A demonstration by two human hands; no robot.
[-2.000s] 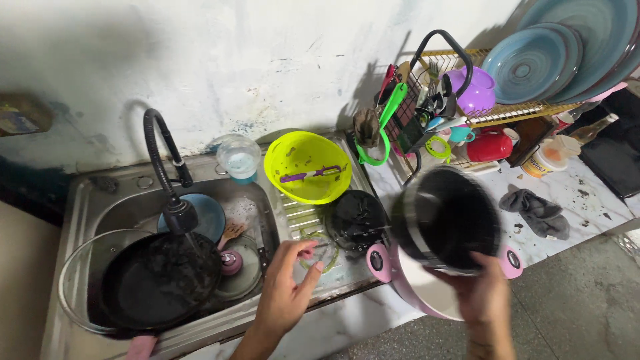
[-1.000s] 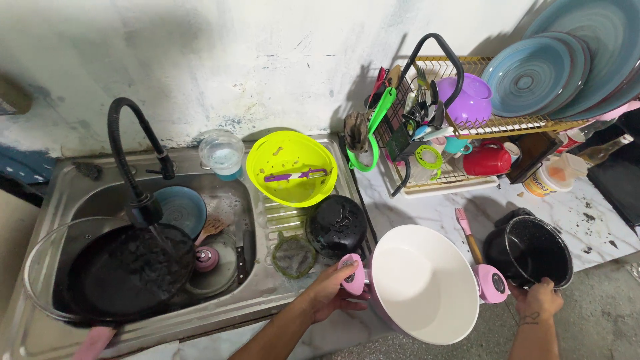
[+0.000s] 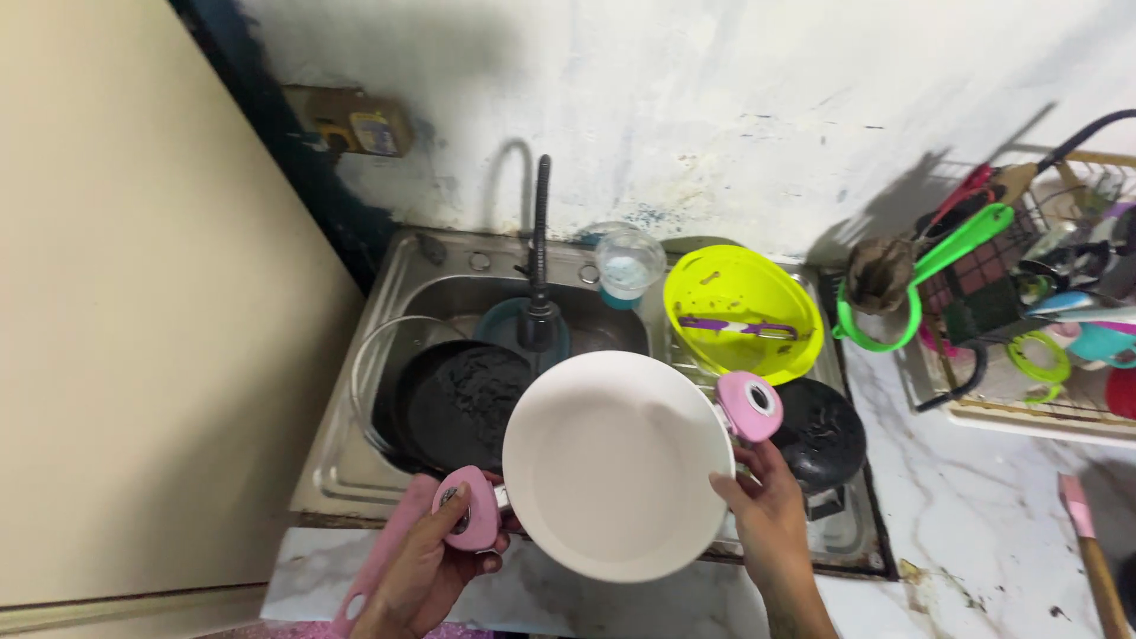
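A white-lined pot (image 3: 619,466) with two pink side handles is held up at the sink's front edge, its inside facing me. My left hand (image 3: 435,559) grips the left pink handle, thumb on top. My right hand (image 3: 765,510) holds the rim just below the right pink handle. Behind the pot, a black frying pan (image 3: 457,404) with a pink handle lies in the steel sink (image 3: 426,284) beside a glass lid (image 3: 364,373), under the black faucet (image 3: 540,257). A blue plate (image 3: 497,324) is partly hidden behind the faucet head.
On the drainboard are a yellow-green basin (image 3: 745,293) with a purple peeler (image 3: 737,328) and a black bowl-shaped vessel (image 3: 816,435). A plastic tub (image 3: 628,266) sits behind the sink. To the right are a green strainer (image 3: 887,328), a dish rack (image 3: 985,413) and a pink-and-wood-handled utensil (image 3: 1087,541).
The white pot has moved left off the counter to the sink's front. My right hand has let go of the dark pot and now holds the white one. The view has swung left.
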